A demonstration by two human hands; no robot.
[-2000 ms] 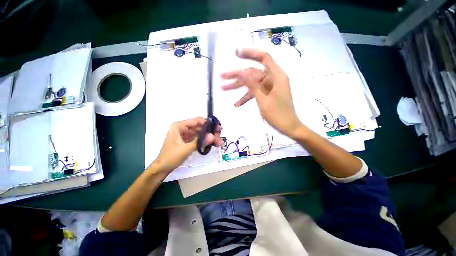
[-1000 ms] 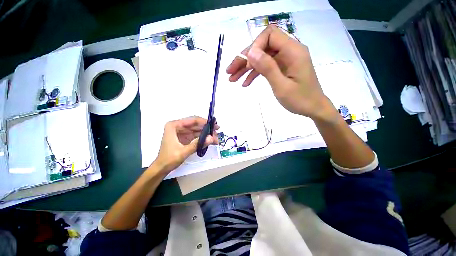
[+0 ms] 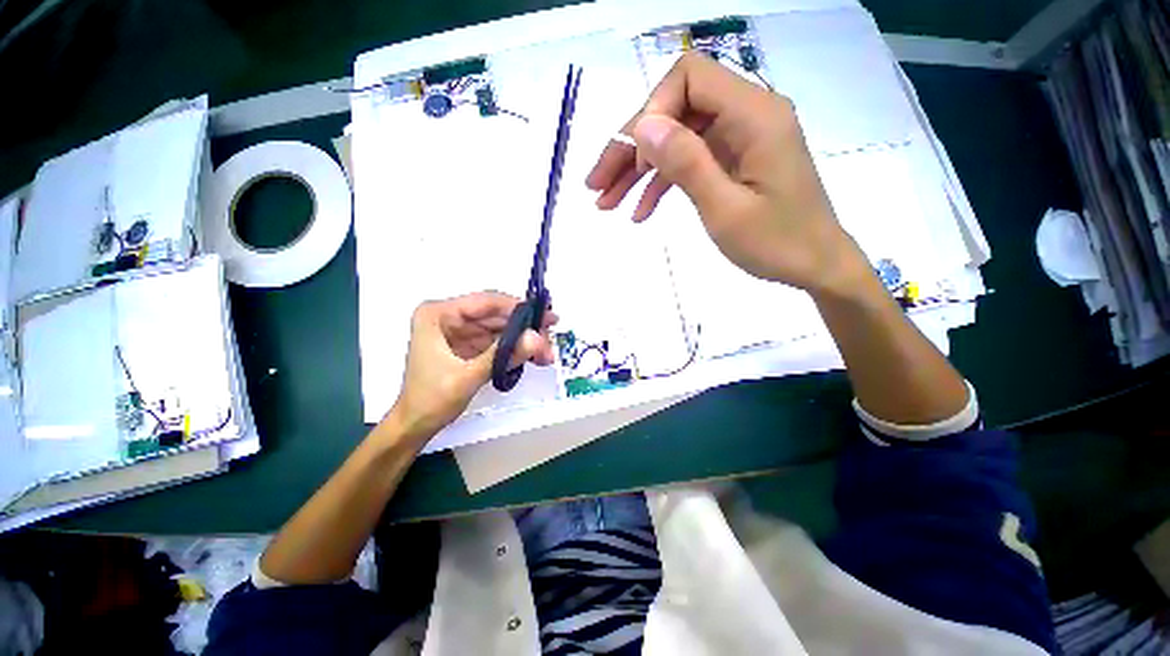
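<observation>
My left hand point(image 3: 452, 356) is shut on the black handles of the scissors point(image 3: 554, 192), whose long dark blades point up and away over the white card sheets point(image 3: 449, 231). My right hand point(image 3: 738, 173) is raised over the sheets, right of the blades, with thumb and forefinger pinched together. A small whitish piece may be at the fingertips, too faint to be sure. One circuit board point(image 3: 601, 385) with thin wires lies at the sheet's near edge; others lie at the far edge and at the right, partly behind my right forearm.
A large white tape roll point(image 3: 314, 212) lies on the dark-green table point(image 3: 308, 385) left of the sheets. Stacked white panels with modules point(image 3: 77, 346) stand at far left. Upright paper stacks point(image 3: 1116, 180) and a white scrap point(image 3: 1062, 246) are at right. A tan board corner point(image 3: 513, 464) sticks out below.
My right hand has moved up and right from its blurred, spread pose and its thumb and forefinger have come together. The scissors are still in my left hand, tilted slightly more to the right.
</observation>
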